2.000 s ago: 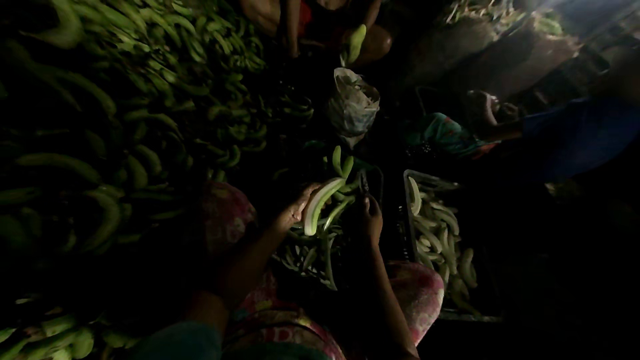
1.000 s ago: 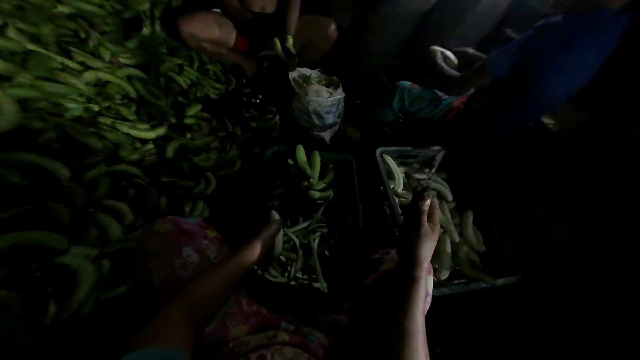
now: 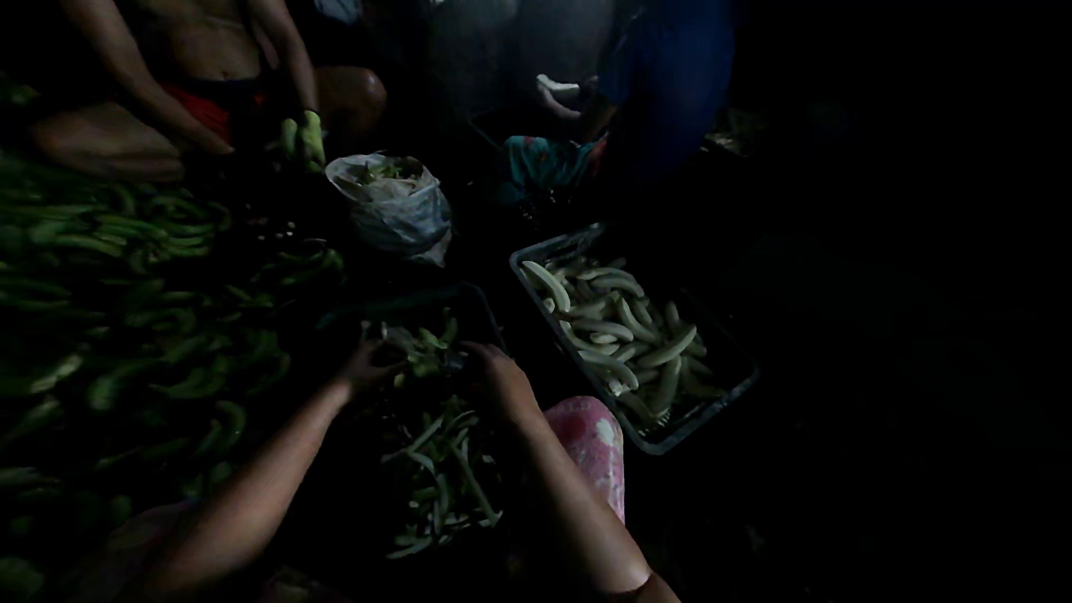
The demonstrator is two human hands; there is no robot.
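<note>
My left hand [image 3: 368, 367] is at the left side of a bunch of green bananas [image 3: 425, 350], over a dark crate [image 3: 481, 301]. On the bunch's other side is my right hand [image 3: 494, 368]; a small dark object shows by its fingers, too dim to name. Blur and darkness hide how firmly either hand grips. Below the hands lie strips of green peel [image 3: 452, 469]. Peeled bananas [image 3: 624, 327] fill much of a second crate [image 3: 687, 440] to the right.
A large heap of green bananas [image 3: 167, 335] spreads at left. A plastic sack [image 3: 402, 213] with scraps stands ahead. One person [image 3: 218, 59] sits behind it with green bananas near a hand; another person in blue [image 3: 670, 84] holds a pale peeled banana at the upper right.
The banana that my left hand held two seconds ago is no longer there. My right hand was over the crate of peeled bananas a second ago; now both hands are at the green bunch.
</note>
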